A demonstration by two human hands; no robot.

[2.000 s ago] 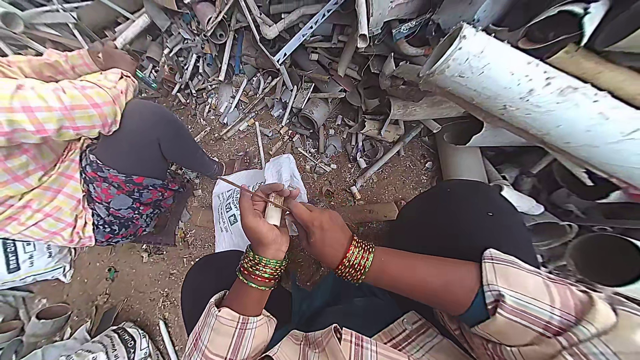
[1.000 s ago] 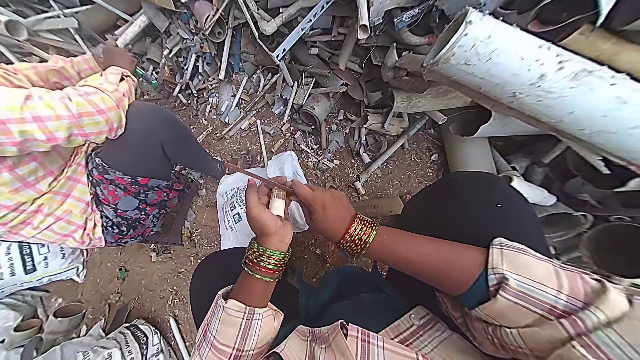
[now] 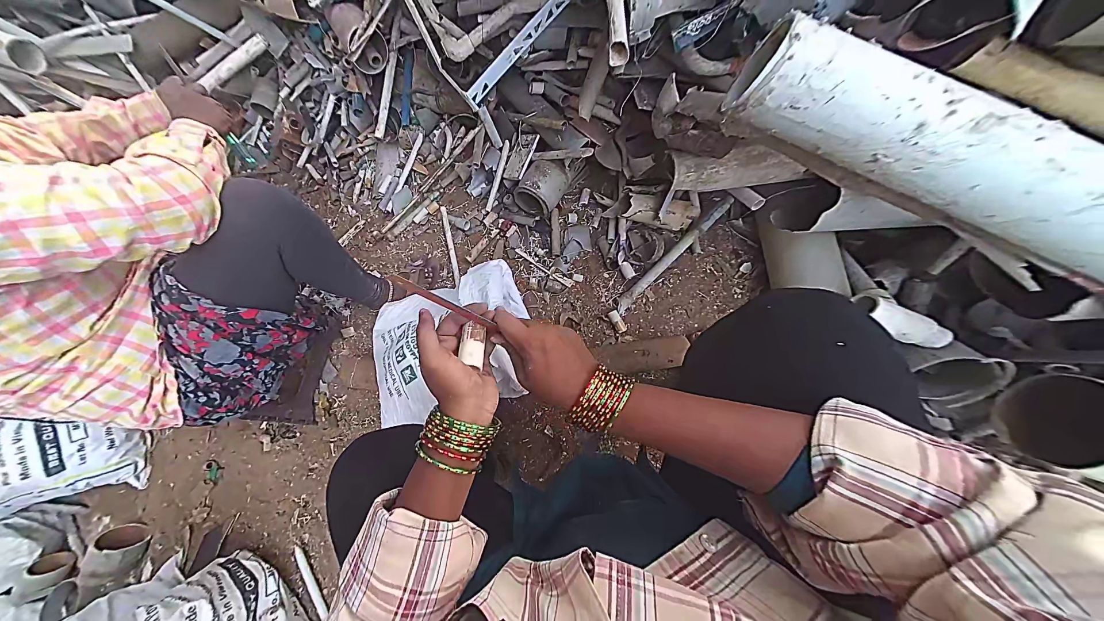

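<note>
My left hand [image 3: 461, 371] is closed round a short, pale plastic pipe piece [image 3: 472, 347], which points up out of the palm. My right hand [image 3: 548, 354] grips one end of a thin, reddish-brown metal blade [image 3: 431, 297]. The blade lies across the top of the pipe piece, and its far end sticks out to the upper left. Whether its edge touches the piece is too small to tell. Below both hands, a white woven sack [image 3: 401, 345] with printing lies on the ground.
A co-worker in a checked shirt [image 3: 95, 207] sits at the left, one hand on a pipe. Scrap pipes [image 3: 543, 185] are heaped ahead. A large white pipe [image 3: 931, 129] slants at the upper right. Printed sacks [image 3: 73, 457] lie at the lower left, and a wooden board [image 3: 642, 354] beyond my lap.
The blade has shifted slightly over the pipe piece, and my left fingers have opened a little around it. Both hands stay together over the sack.
</note>
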